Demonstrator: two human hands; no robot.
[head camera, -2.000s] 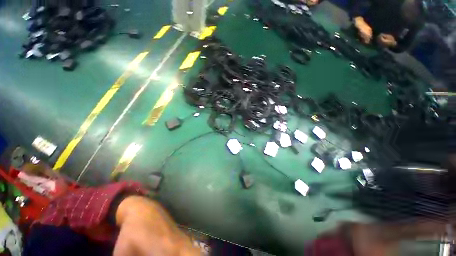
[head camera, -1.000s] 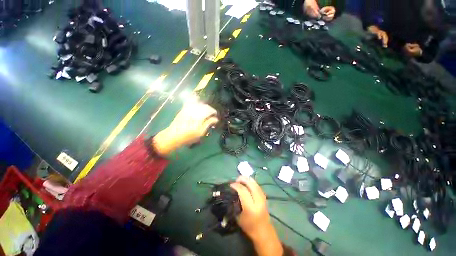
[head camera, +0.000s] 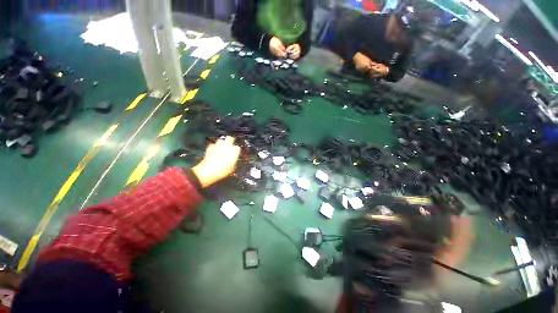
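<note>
My left hand (head camera: 219, 161) reaches over the middle heap of coiled black cables (head camera: 202, 122); its fingers touch the heap, and whether they grip a coil cannot be told. My right hand (head camera: 456, 241) is blurred at the lower right, around a large blurred bundle of black coils (head camera: 391, 250). Most of its fingers are hidden by the bundle. A cable tail with a pale tip (head camera: 489, 280) sticks out from the bundle. White-faced square modules (head camera: 270, 203) lie between my hands. A black module (head camera: 251, 258) lies nearer to me on its cable.
A pale metal post (head camera: 156, 55) stands by the yellow-striped seam (head camera: 67, 183). A separate black pile (head camera: 37, 98) lies left of it. Another large cable heap (head camera: 502, 165) covers the right side. Two people with hands at the table (head camera: 284, 49) are across. White sheets (head camera: 113, 32) lie at the far left.
The view has swung up and right. My right hand has moved to the right with a bundle that looks larger. My left hand has moved from the seam side onto the middle heap.
</note>
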